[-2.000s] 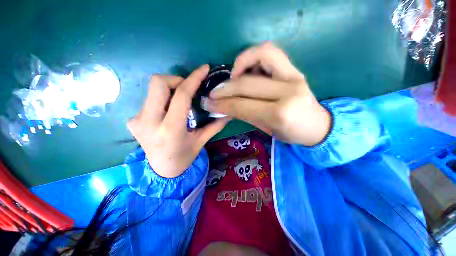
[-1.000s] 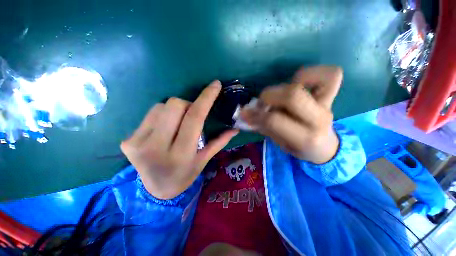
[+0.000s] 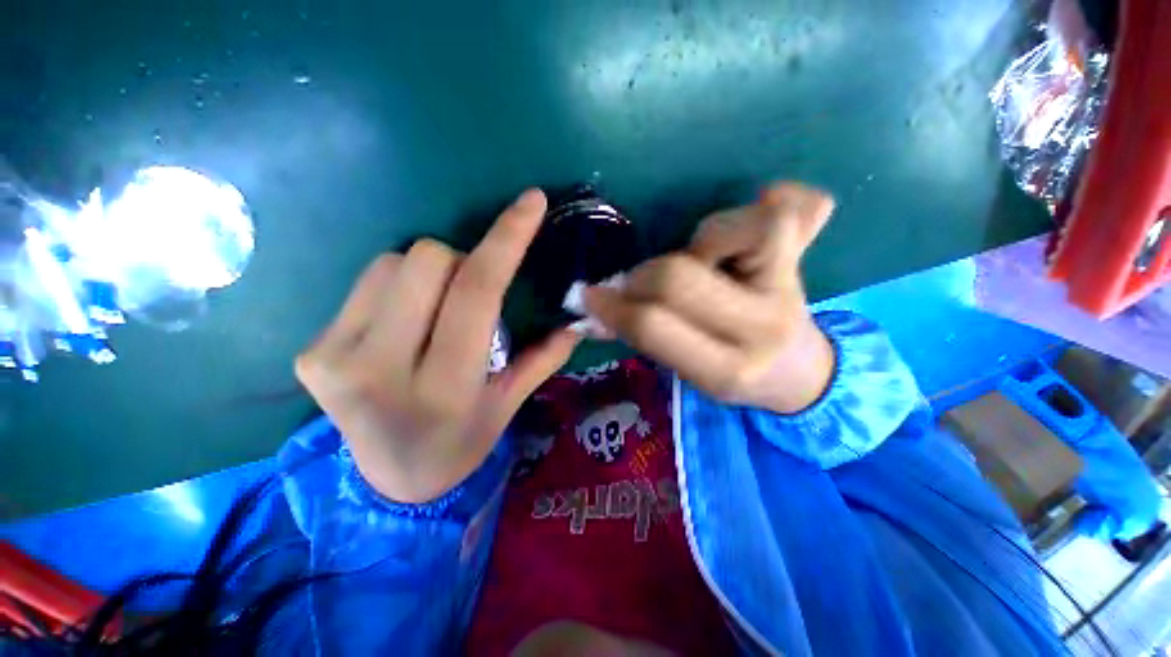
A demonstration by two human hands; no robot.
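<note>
A round black glossy unit [image 3: 584, 244] is at the near part of the green bench [image 3: 424, 116], between my hands. My left hand [image 3: 430, 347] is around its left side, with index finger and thumb at its edge; something small and shiny shows by the palm. My right hand [image 3: 719, 302] pinches a crumpled white wipe [image 3: 593, 302] against the lower right of the unit's face. The right hand is slightly blurred, and its fingers hide part of the wipe.
A bright heap of clear films [image 3: 167, 238] with blue specks lies at left. A crinkled clear bag [image 3: 1047, 109] lies at upper right beside a red tray [image 3: 1117, 180]. A red rack [image 3: 52, 590] is at lower left. A cardboard-coloured box [image 3: 1008, 449] is at lower right.
The right hand moved off the unit's middle to its lower right with the wipe, exposing more black face. The left hand has opened wider around the unit. The view has shifted, showing more red tray.
</note>
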